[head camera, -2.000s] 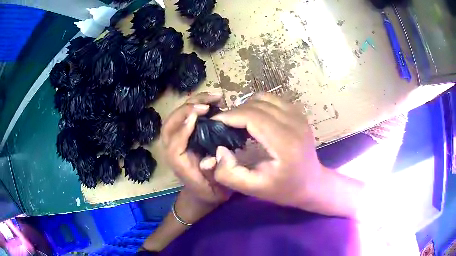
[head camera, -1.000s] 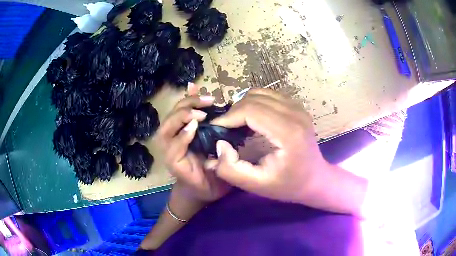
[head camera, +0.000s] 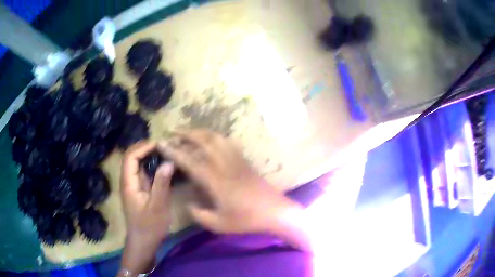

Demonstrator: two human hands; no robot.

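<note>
A black spiky ball is in my left hand, near the front edge of the cardboard. My left fingers and thumb close around it, and much of it is hidden. My right hand is blurred, just right of the ball and partly over it; whether it touches the ball or holds a tool cannot be told. Many more black spiky balls lie piled at left, with two loose ones behind my left hand.
The tan cardboard is stained in the middle. A blue-handled tool lies at right, with two dark clumps behind it. A white spoon-like item and white crumpled pieces are at the back left. Blue crates stand lower right.
The view has swung to the right, so the pile and bench sit lower and further left. My right hand has loosened from its pinch on the ball and is blurred; my left hand still holds the ball.
</note>
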